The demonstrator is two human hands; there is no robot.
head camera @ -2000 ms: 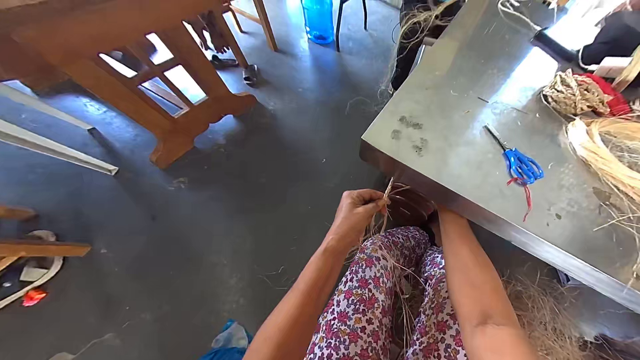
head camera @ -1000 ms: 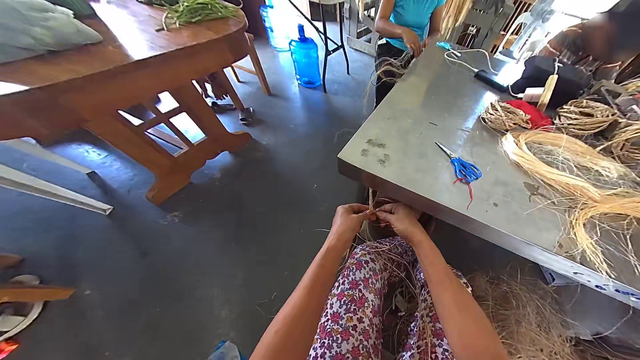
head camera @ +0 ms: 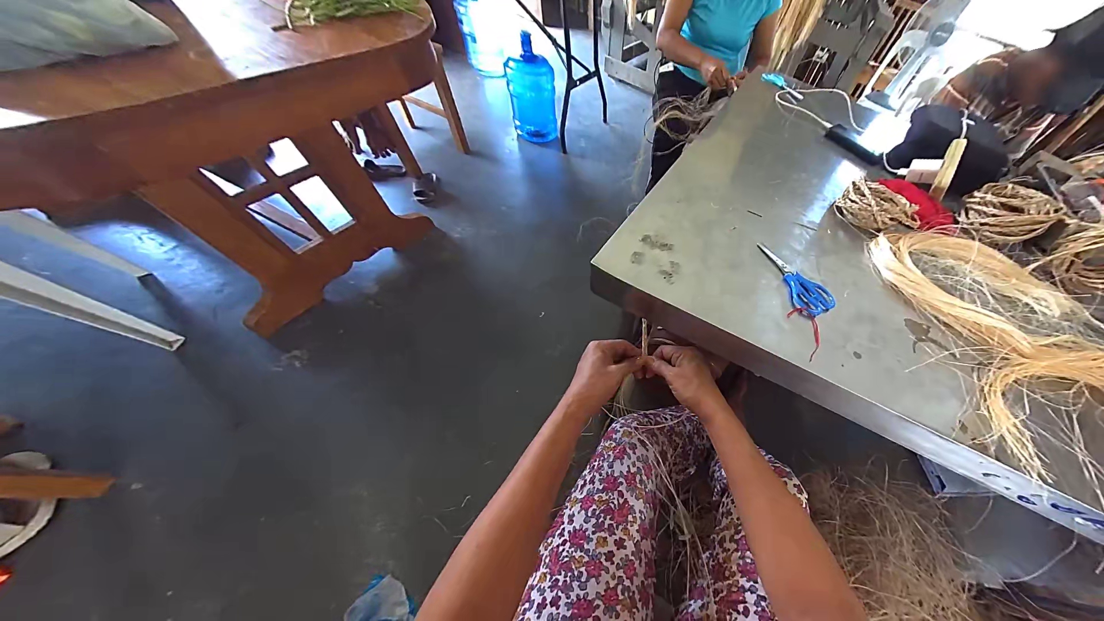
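Note:
My left hand (head camera: 606, 369) and my right hand (head camera: 683, 373) meet above my knees, just below the near corner of the metal-topped table (head camera: 716, 259). Between them their fingertips pinch a narrow braided strand of plant fibre (head camera: 644, 335), which stands up toward the table edge. Loose pale fibres (head camera: 677, 500) trail over my lap and between my legs. Blue-handled scissors (head camera: 808, 293) with a red cord lie on the tabletop to the right. A hank of straw-coloured fibre (head camera: 949, 267) lies farther right, near coiled braids (head camera: 875, 207).
A person in a blue shirt (head camera: 720, 34) handles fibres at the table's far end. A wooden table (head camera: 285, 103) stands at the left, with blue water bottles (head camera: 531, 90) beyond it. Below the metal-topped table, a heap of loose fibre (head camera: 888, 543) lies on the floor.
My right hand, hidden below the table edge two seconds ago, has come up beside my left hand at the strand. The view has tilted upward, bringing the other person into sight.

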